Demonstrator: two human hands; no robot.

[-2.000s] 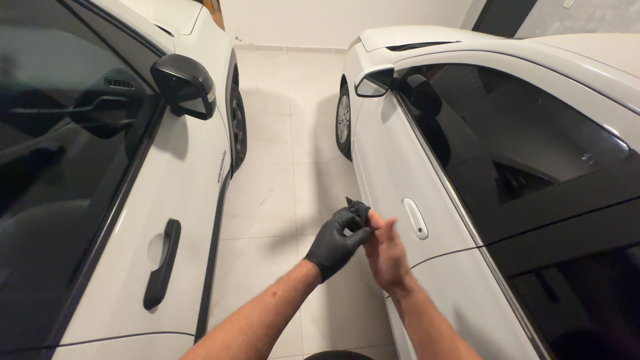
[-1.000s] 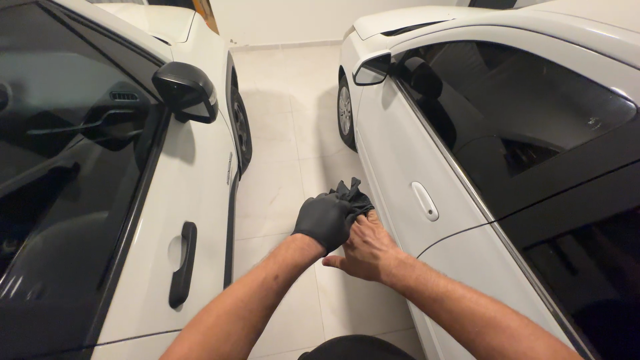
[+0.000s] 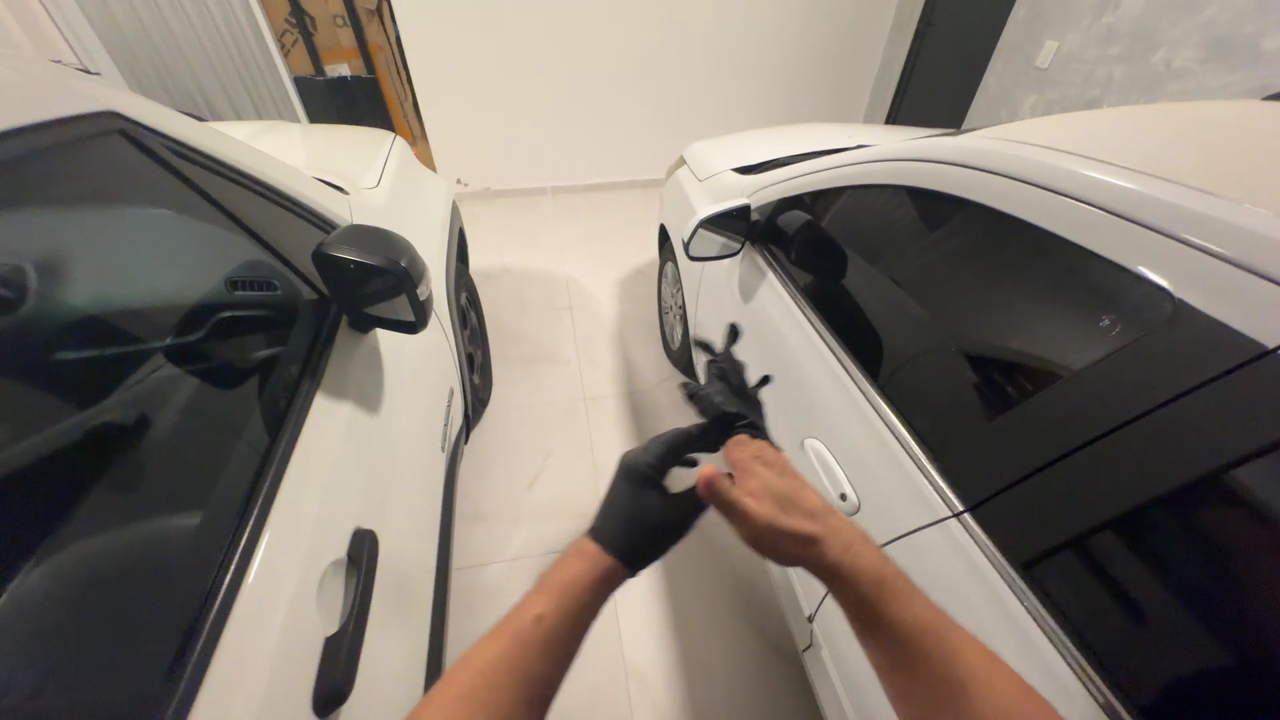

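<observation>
My left hand [image 3: 655,495] wears a black glove and pinches the cuff of a second black glove [image 3: 728,390]. That second glove partly covers the fingers of my right hand [image 3: 780,490], and its own fingers stick out loosely beyond them, toward the front of the cars. The rest of my right hand is bare, with the thumb apart, close to the gloved left hand. Both hands are held over the gap between two white cars, nearer to the one on the right. Where the right fingertips lie inside the glove is hidden.
On the left is a white car with a black mirror [image 3: 372,278] and a black door handle [image 3: 345,622]. On the right, another white car has a white-cased mirror [image 3: 718,232] and a white door handle [image 3: 830,476]. Cardboard [image 3: 372,60] stands behind, beside the pale wall [image 3: 640,90].
The black glove, bunched up at the right fingers one second ago, is now spread out with its fingers loose. The view has tilted up and shows more of the back wall.
</observation>
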